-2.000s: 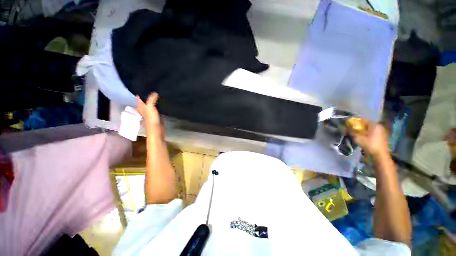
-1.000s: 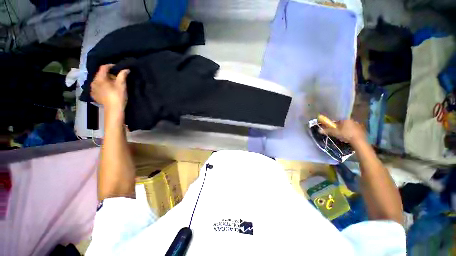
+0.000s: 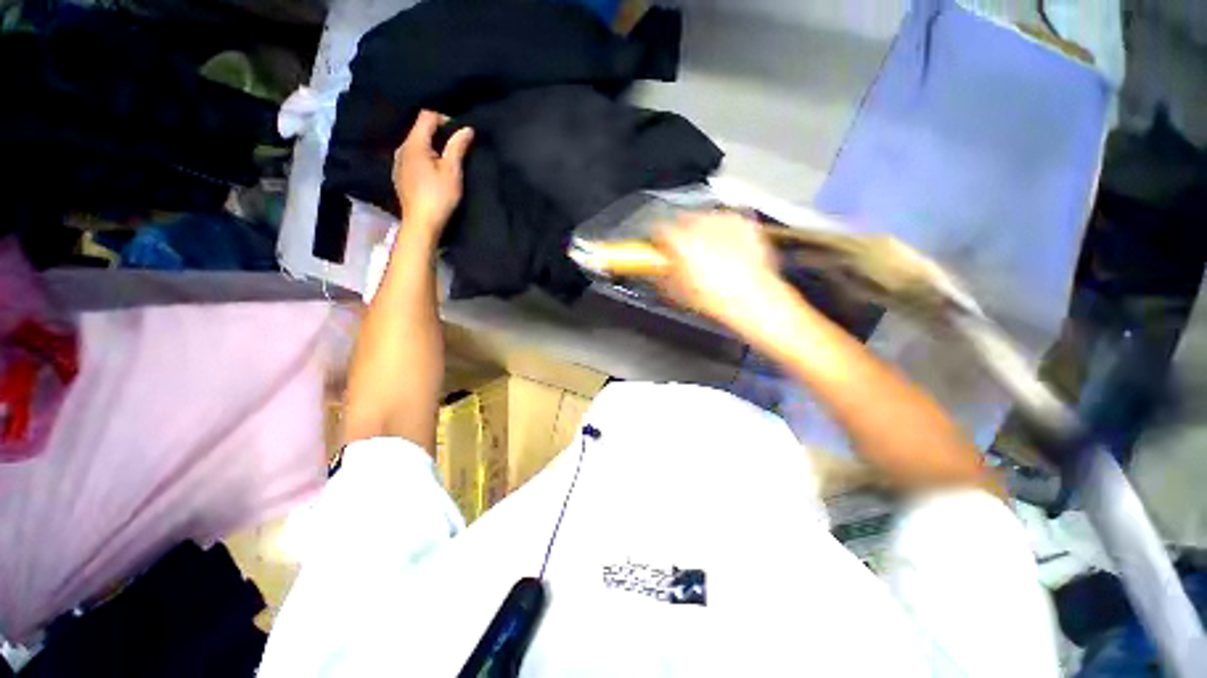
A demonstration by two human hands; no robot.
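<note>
A black garment (image 3: 530,159) lies bunched over the sleeve board and the grey pressing table (image 3: 768,99). My left hand (image 3: 433,175) is on the garment at its left part; fingers and thumb are spread, and whether it pinches cloth is unclear. My right hand (image 3: 721,265) is closed on the orange-tan handle of the steam iron (image 3: 616,256), which is over the narrow part of the garment on the sleeve board. The iron and my right forearm hide much of that narrow part. The iron's hose (image 3: 1006,355) runs back to the right, blurred.
A lavender-blue cloth (image 3: 986,159) lies on the table's right side. A knotted white cloth (image 3: 311,113) is at the board's left end. A pink cloth (image 3: 199,424) hangs at left, with a red thing (image 3: 29,378) on it. A carton with yellow straps (image 3: 474,444) stands below the table.
My right hand has brought the iron left from the lavender-blue cloth onto the garment, with the hose trailing. My left hand stays at the garment's left part. The view has shifted.
</note>
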